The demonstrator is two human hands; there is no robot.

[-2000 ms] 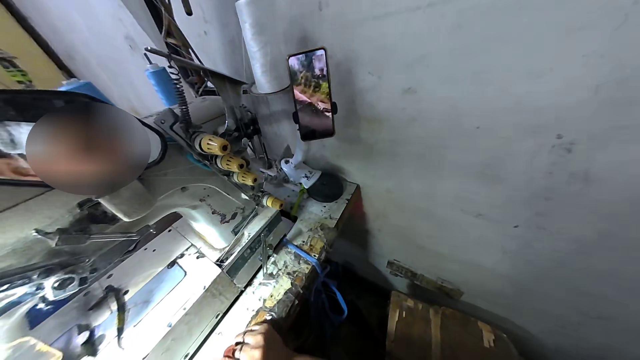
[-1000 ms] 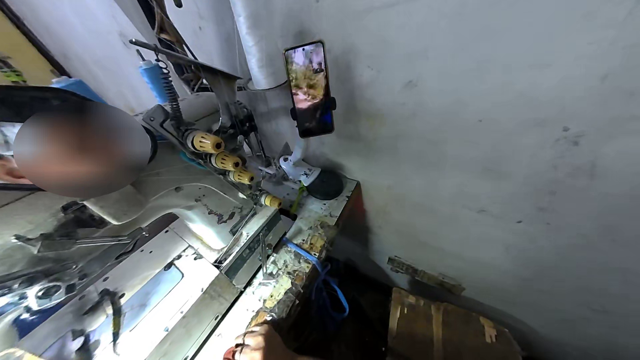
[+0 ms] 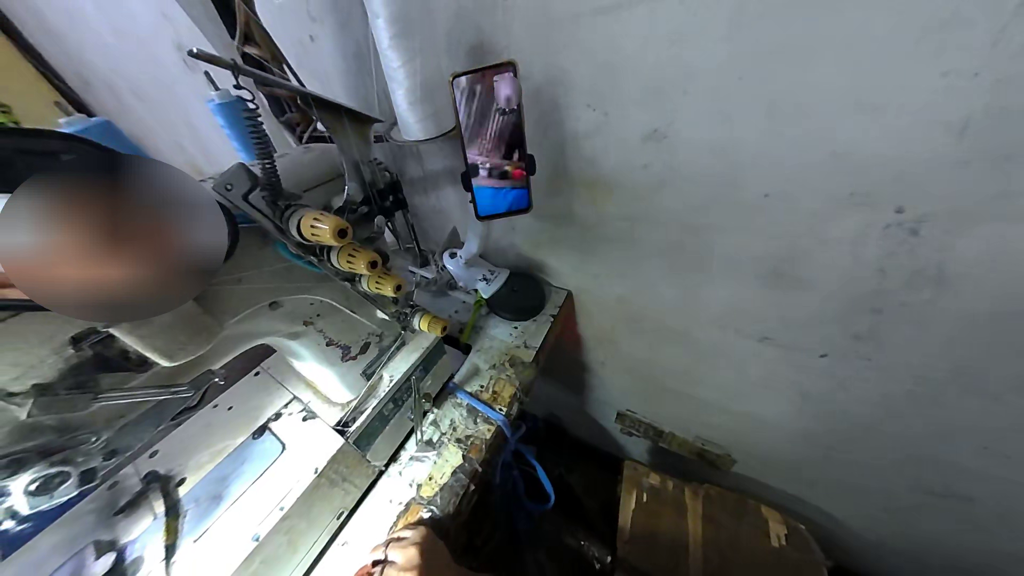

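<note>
My right hand (image 3: 412, 552) shows only in part at the bottom edge, with its fingers bent at the worn edge of the table (image 3: 448, 452). A small reddish thing shows by its fingers; whether the hand grips anything is unclear. My left hand is not in view. To the left stands an overlock-type sewing machine (image 3: 332, 340) with several yellow tension dials (image 3: 324, 228) and a lit metal work plate (image 3: 240, 472). Behind it, a smartphone (image 3: 494, 140) with a lit screen sits in a holder, whose white and black base (image 3: 516, 296) rests on the table corner.
A blue strap (image 3: 520, 456) hangs off the table edge. Below right is a brown box (image 3: 712, 524) with tape, near a wooden strip (image 3: 676, 440) at the grey wall (image 3: 768, 240). Blue thread cones (image 3: 232, 120) stand behind the machine. A blurred face (image 3: 116, 240) is at left.
The picture on the phone screen has changed. My right hand stays at the table edge.
</note>
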